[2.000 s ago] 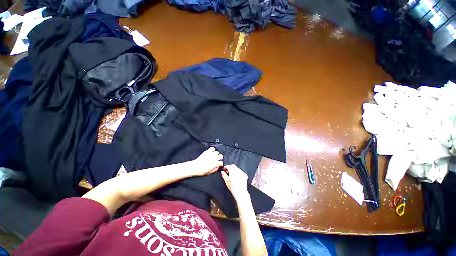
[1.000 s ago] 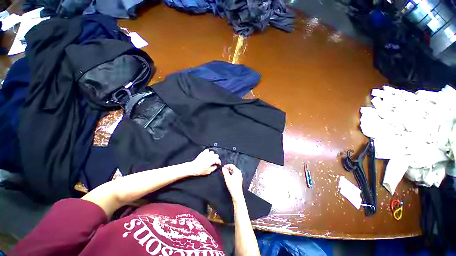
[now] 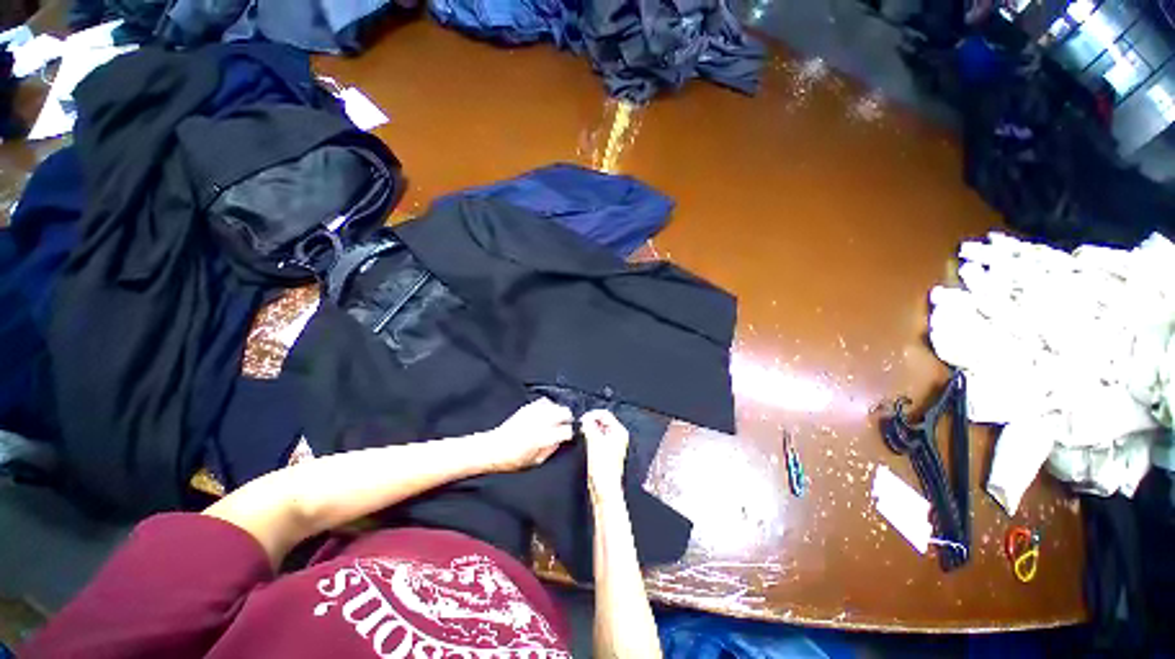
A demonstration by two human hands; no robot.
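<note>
A black suit jacket lies front up on the glossy brown table, its collar toward the upper left with a hanger in the neck. Shiny black lining shows in the neck and at the front opening. My left hand and my right hand are close together at the jacket's front edge, fingertips pinching the cloth. A small dark button shows just above them. What is between my fingertips is too small to make out. A navy garment lies partly under the jacket.
Dark garments are heaped at the left. Blue-grey garments lie at the far side. At the right are a white cloth pile, black hangers, a white tag, red-yellow snips and a thin dark tool.
Both hands stay at the front edge with small finger movements. My right hand has moved slightly up beside my left. One of two buttons seen earlier no longer shows clearly.
</note>
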